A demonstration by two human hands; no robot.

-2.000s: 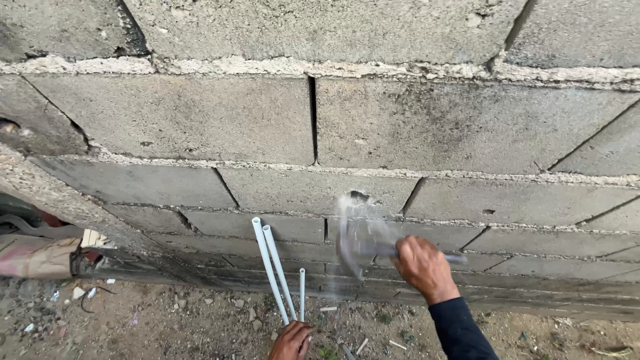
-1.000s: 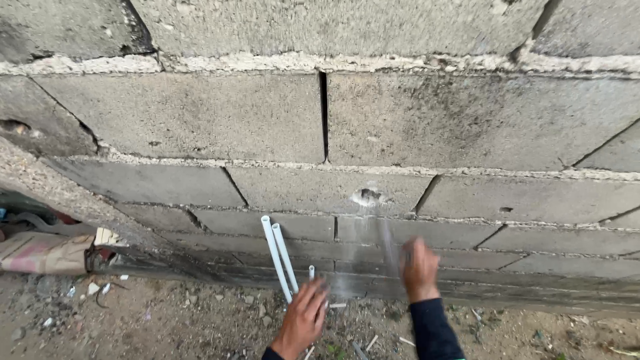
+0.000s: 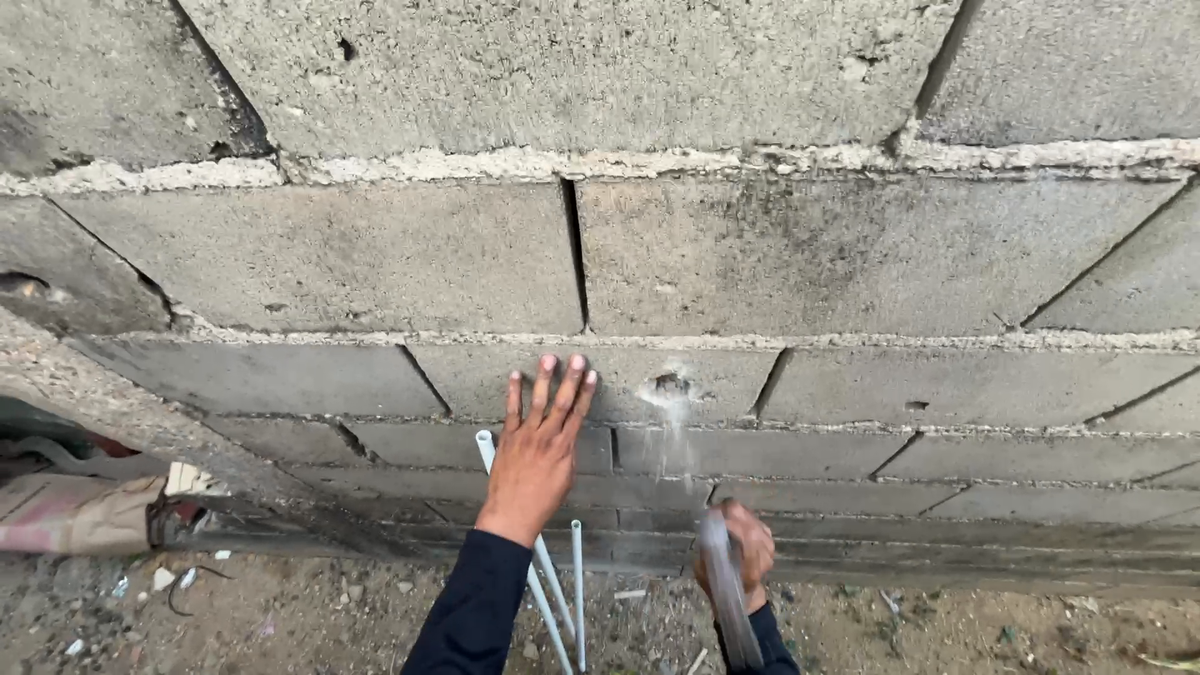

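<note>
A wall of grey concrete blocks [image 3: 872, 253] fills the view. My left hand [image 3: 536, 459] lies with fingers spread and fingertips against a block, to the left of a small chipped hole [image 3: 672, 382]. White dust falls below the hole. Several pale plastic pipes [image 3: 577, 591] stand near the wall's foot, partly hidden behind my left hand and forearm. Below and to the right of the hole, my right hand [image 3: 741, 548] is closed around a tool [image 3: 727, 586] blurred by motion; an earlier frame shows a hammer-like head on it.
Stony ground [image 3: 891, 633] with scattered debris runs along the wall's base. At the left, a rough concrete edge [image 3: 141, 403] projects, and beyond it lies a crumpled paper sack [image 3: 84, 514]. Another hole [image 3: 23, 283] marks a block at far left.
My left hand has moved up from the pipes onto the wall. My right hand has moved down from the hole with the tool in it. The hole looks wider, with more white dust around it.
</note>
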